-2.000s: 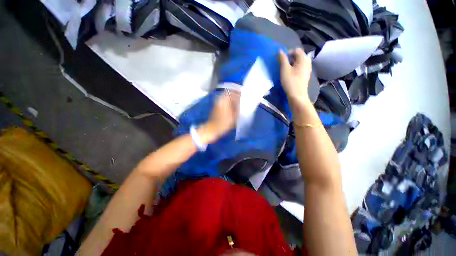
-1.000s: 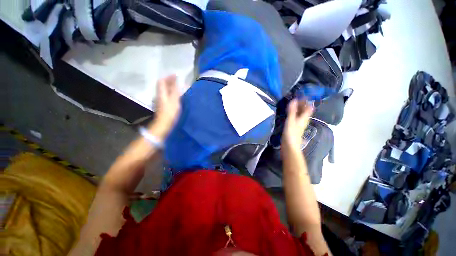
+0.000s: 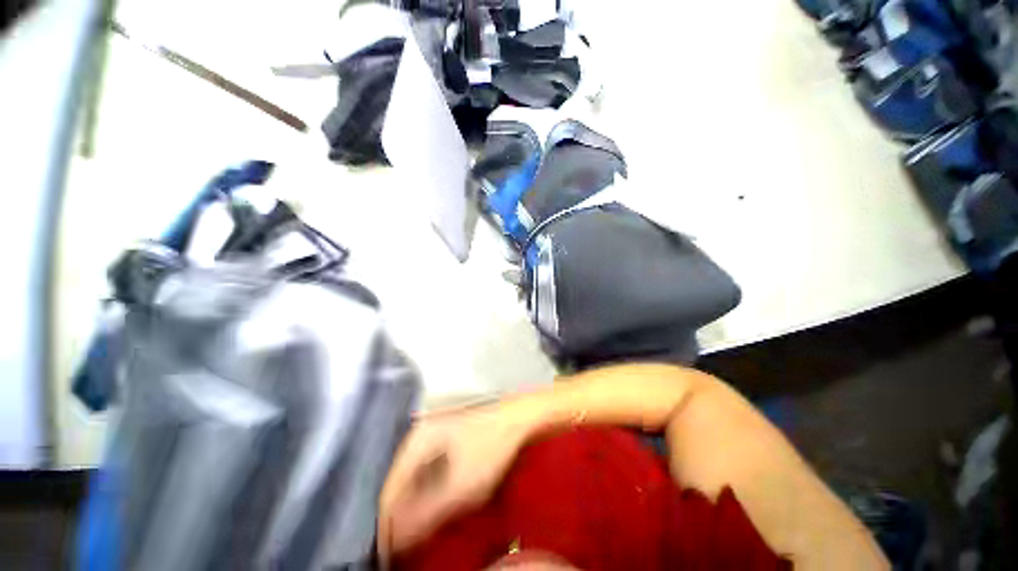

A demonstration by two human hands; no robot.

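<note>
A large, blurred bundle of grey, white and some blue cut pieces (image 3: 257, 413) fills the lower left, close to my body. My right hand (image 3: 430, 480) lies against its right edge, with my forearm bent across my red top. The hand is blurred and its fingers cannot be made out. My left hand is not in view. A dark grey cut-piece bundle (image 3: 636, 279) with light edging and a little blue lies at the table's near edge, right of the large bundle.
The pale cutting table (image 3: 781, 190) curves across the view. Black and white cut pieces (image 3: 514, 56) lie at the top centre, with a pale sheet (image 3: 428, 145) beside them. A long thin brown bar (image 3: 229, 86) lies upper left. Blue and grey bundles (image 3: 927, 89) line the upper right.
The view has swung round. The blue cloth with white ties is no longer seen in front of me. A grey and white bundle is now at the left, and my right arm has folded across my body.
</note>
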